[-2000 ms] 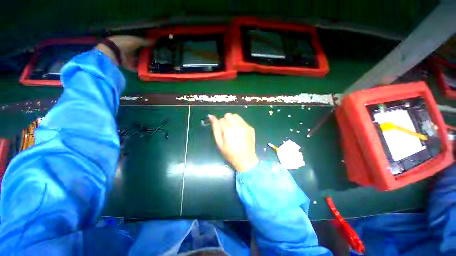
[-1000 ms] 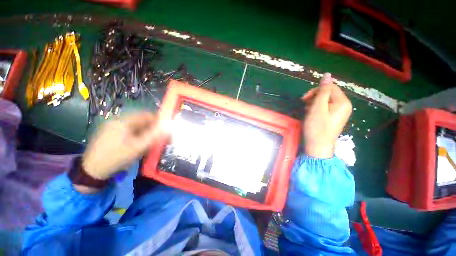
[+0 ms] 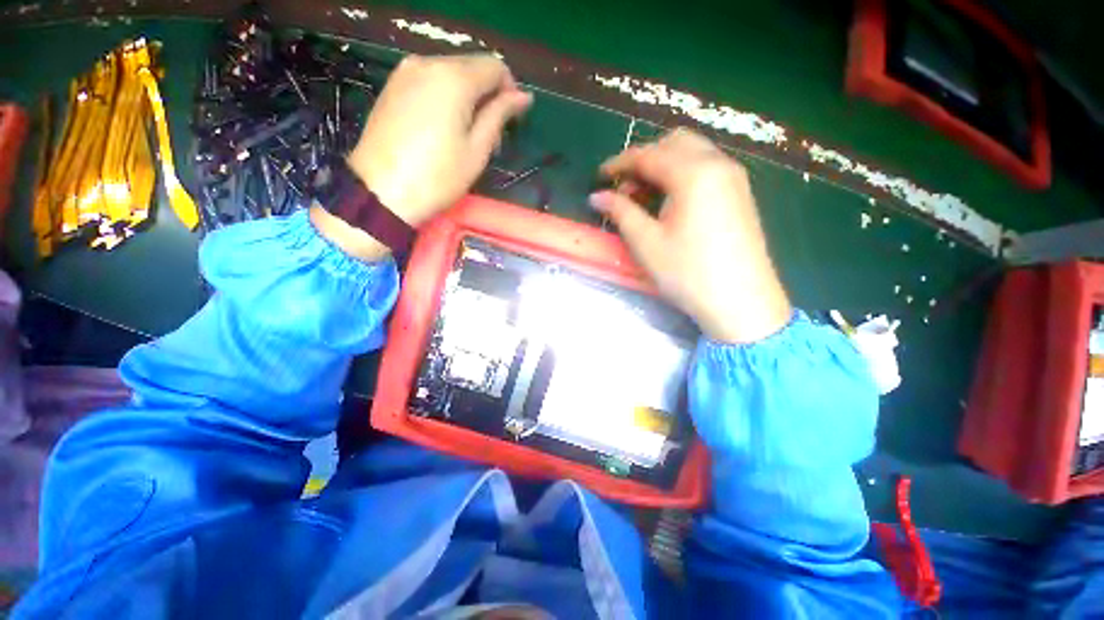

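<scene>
An open tablet (image 3: pixel 472 406) lies in a red foam tray (image 3: pixel 545 470) at the bench's near edge. Strong glare covers its silver-white inside. My left hand (image 3: pixel 430 133) is above the tray's far left side, beside the pile of black flex cables (image 3: pixel 272 139), fingers bent. My right hand (image 3: pixel 700 230) is over the tray's far right edge, thumb and index finger close around a small dark spot. I cannot tell whether either hand holds anything. A few loose black flexes (image 3: pixel 527 172) lie between the hands.
Yellow-orange flex cables (image 3: pixel 103 170) lie at far left. A white scrap (image 3: pixel 878 349) and red strap (image 3: pixel 914 545) are on the right. Another foam tray (image 3: pixel 1029 382) stands at the right edge; one more (image 3: pixel 950 85) is on the conveyor. Pale scraps dot the bench.
My left hand has moved from the tray's left side up and right beside the black pile. My right hand has moved left towards the tray's far edge. Earlier, no tray was in front of me.
</scene>
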